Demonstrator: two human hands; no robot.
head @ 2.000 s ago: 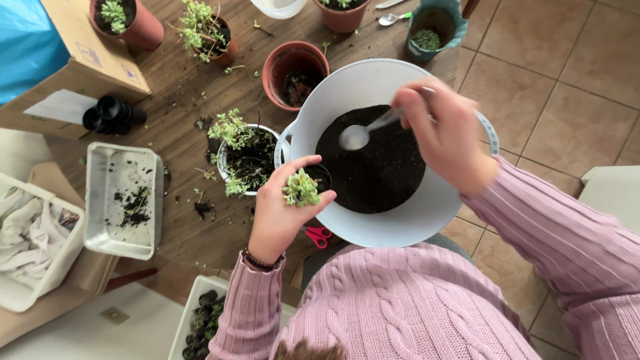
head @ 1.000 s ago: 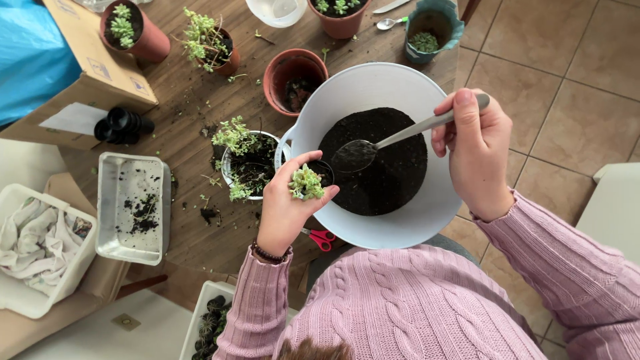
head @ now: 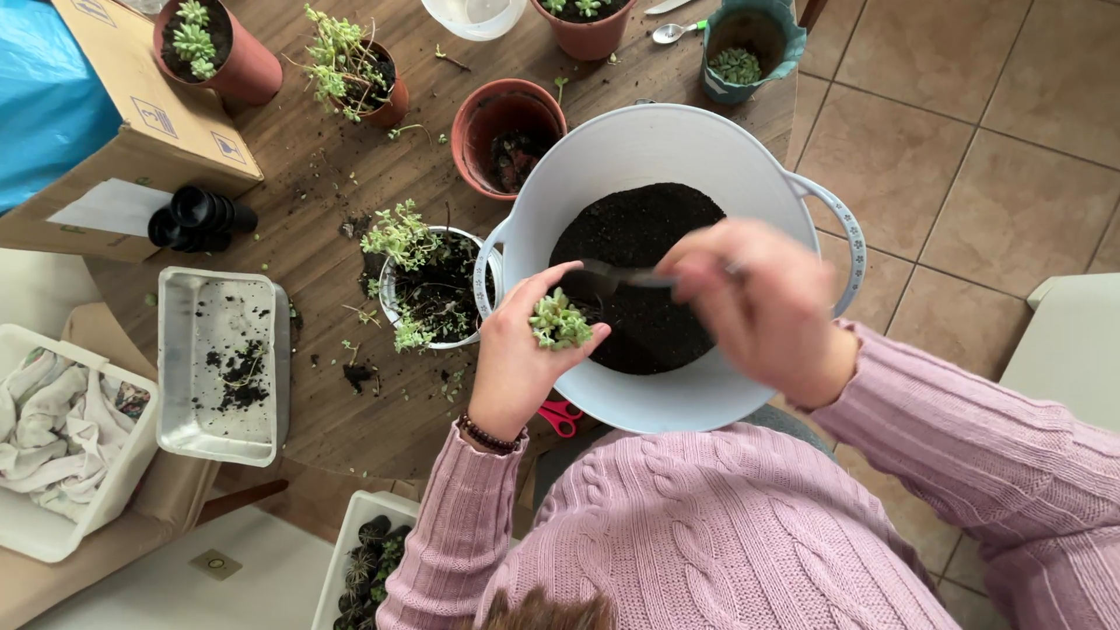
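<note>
My left hand (head: 525,350) holds a small dark pot, mostly hidden by the fingers, with a green succulent (head: 560,321) in it, over the left edge of a large pale tub (head: 761,175). Dark soil (head: 652,219) covers the tub's bottom. My right hand (head: 761,306), blurred, is closed around the handle of a metal spoon (head: 643,277). The spoon's bowl is at the small pot's rim, beside the succulent; how much soil it carries I cannot tell. Left of the tub stands a white pot (head: 387,289) of soil and trailing succulents.
An emptied-looking terracotta-coloured pot (head: 464,140) touches the tub's far left side. Potted succulents line the far side, with a teal pot (head: 713,74) at right. A metal tray (head: 175,367) with spilled soil, black pots (head: 206,214) and a cardboard box (head: 131,162) stand left. Red-handled scissors (head: 560,416) lie near me.
My right hand has brought the spoon from above the tub's right side leftward and down to the small pot in my left hand. My left hand keeps its hold beside the tub.
</note>
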